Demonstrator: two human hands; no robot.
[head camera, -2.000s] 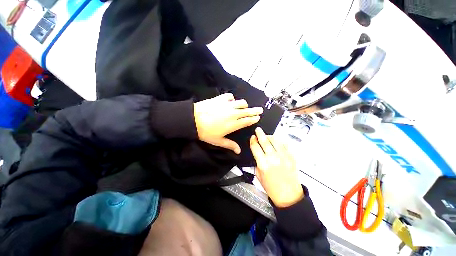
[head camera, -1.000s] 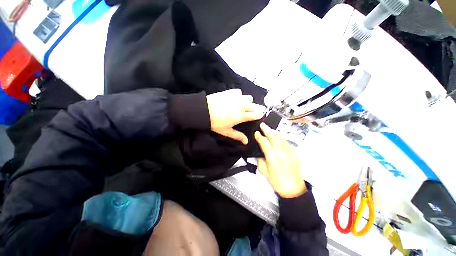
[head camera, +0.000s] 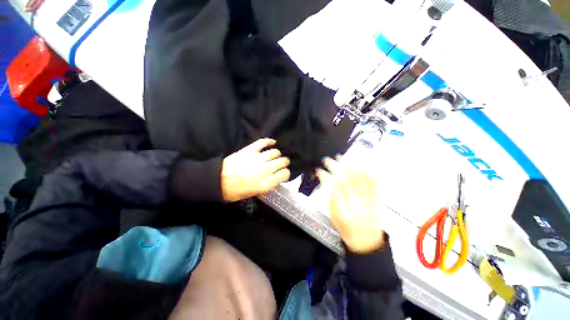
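The black cloth (head camera: 269, 94) lies on the white table and reaches to the presser foot and needle (head camera: 340, 116) of the white sewing machine. My left hand (head camera: 256, 170) rests on the cloth's near part by the table edge, palm down, fingers slightly bent and holding nothing that I can see. My right hand (head camera: 356, 203) is blurred, over the white table just right of the cloth's near corner. Its fingers are spread and reach toward the cloth; no grip shows. Both hands are away from the needle.
Scissors with red and yellow handles (head camera: 445, 240) lie right of my right hand. A small yellow item (head camera: 497, 281) lies beyond them. The ruler-marked table edge (head camera: 300, 214) runs below my hands. A red object (head camera: 37, 74) and blue bin (head camera: 17, 125) are at the far left.
Both hands have moved off the cloth near the needle, my left back toward the table edge and my right slightly right. The cloth's edge at the foot has shifted and lies flatter.
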